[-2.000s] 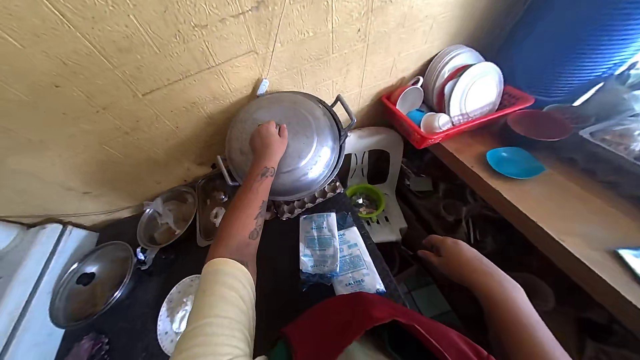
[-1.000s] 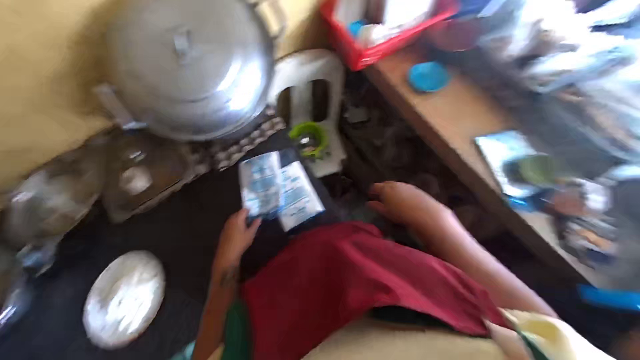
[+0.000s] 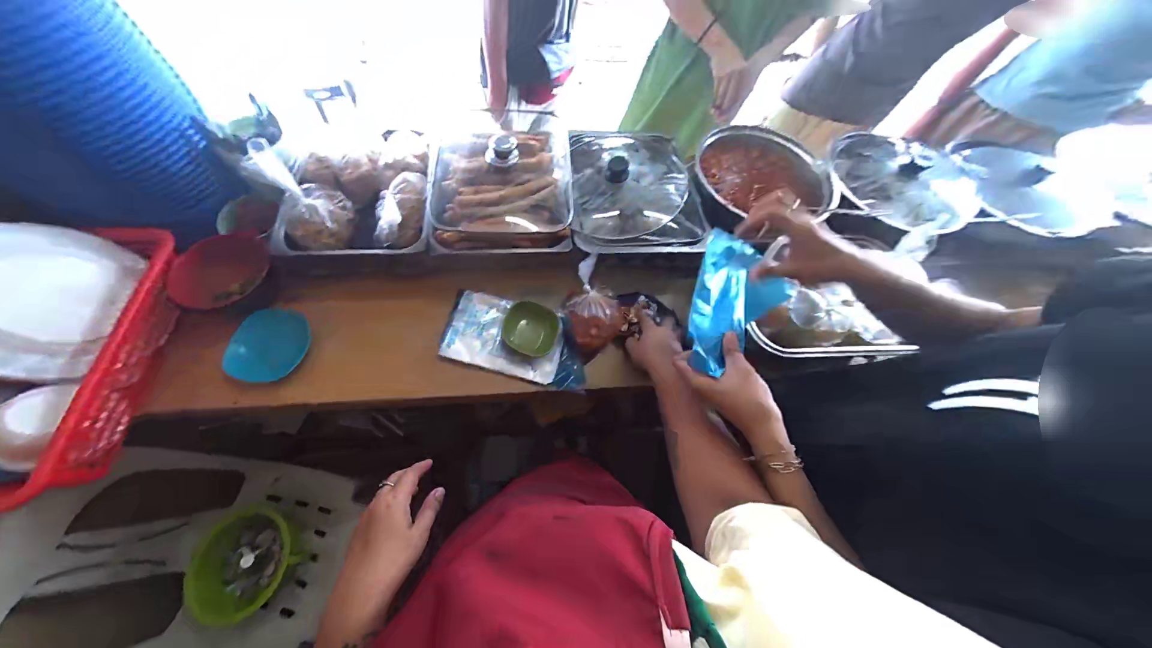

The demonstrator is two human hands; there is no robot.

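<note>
My left hand (image 3: 396,522), a ring on one finger, hangs in front of the counter with its fingers apart and nothing in them. My right hand (image 3: 655,344) reaches onto the wooden counter, its fingertips at a small dark plastic bag (image 3: 660,309); whether they grip it cannot be told. Just left of it lies a knotted clear bag of reddish-brown food (image 3: 591,322). A small green bowl (image 3: 530,328) rests on a pack of plastic bags (image 3: 477,335). Right beside my right hand, a co-worker's hands (image 3: 742,391) hold a shiny blue packet (image 3: 717,301).
Covered food trays (image 3: 504,193) and an open pot of red stew (image 3: 751,175) line the counter's far side; people stand beyond. Left are a blue bowl (image 3: 266,346), a red bowl (image 3: 218,272) and a red dish rack (image 3: 135,378). Below, a lime-green basket (image 3: 241,565) sits on a white plastic chair (image 3: 315,490).
The view has swung far right, from the dark table to the food counter. My left hand has left the packs of plastic bags on that table. My right hand now reaches onto the counter.
</note>
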